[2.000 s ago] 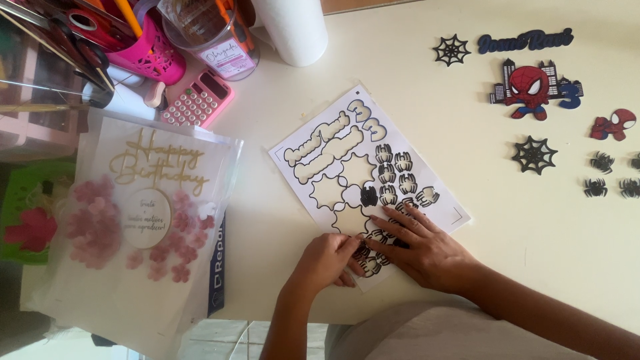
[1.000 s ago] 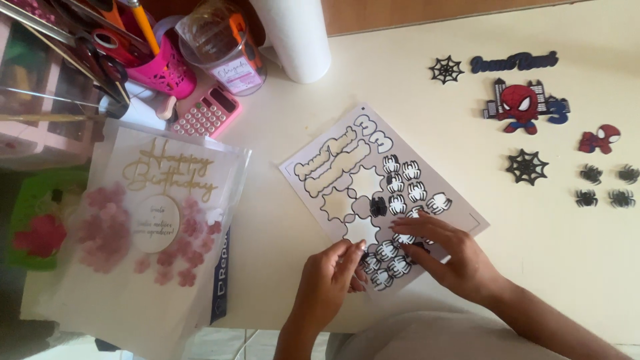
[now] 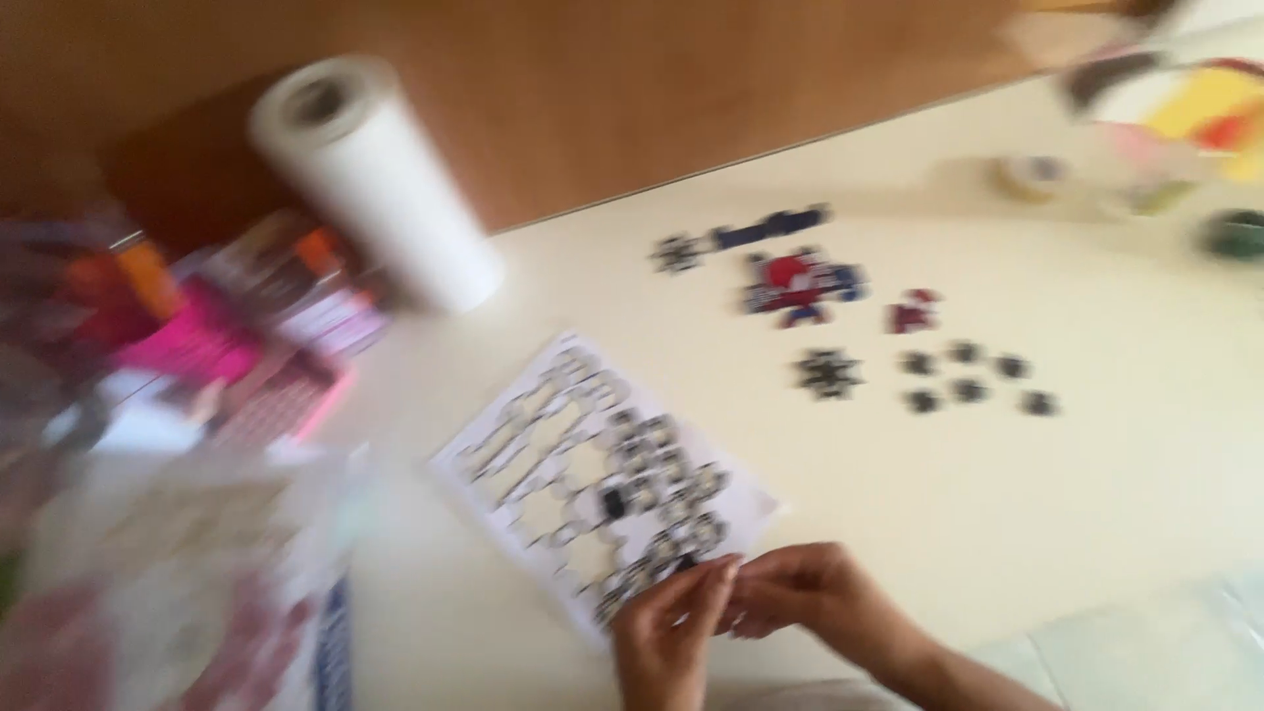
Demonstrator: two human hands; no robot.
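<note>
My left hand (image 3: 671,617) and my right hand (image 3: 815,592) meet at the fingertips over the lower right edge of a cut paper sheet (image 3: 543,425). Whatever may be pinched between the fingers is too blurred to tell. The sheet has web, number and spider-shaped cut-outs, with a small black piece (image 3: 614,503) on it. To its right lie a superhero figure cut-out (image 3: 798,286), a smaller figure (image 3: 913,312), a dark blue lettering cut-out (image 3: 770,227), two black webs (image 3: 677,253) (image 3: 828,373) and several small black spiders (image 3: 969,390).
A white roll (image 3: 395,188) stands at the back left. Beside it are a bright pink holder (image 3: 193,331) and a pink calculator (image 3: 281,390). A plastic sleeve with pink decorations (image 3: 168,583) lies at the lower left. A wooden panel (image 3: 691,79) borders the table's back.
My right hand has left the sheet's spider cut-outs and come together with my left at its near edge. The view has swung right and is blurred.
</note>
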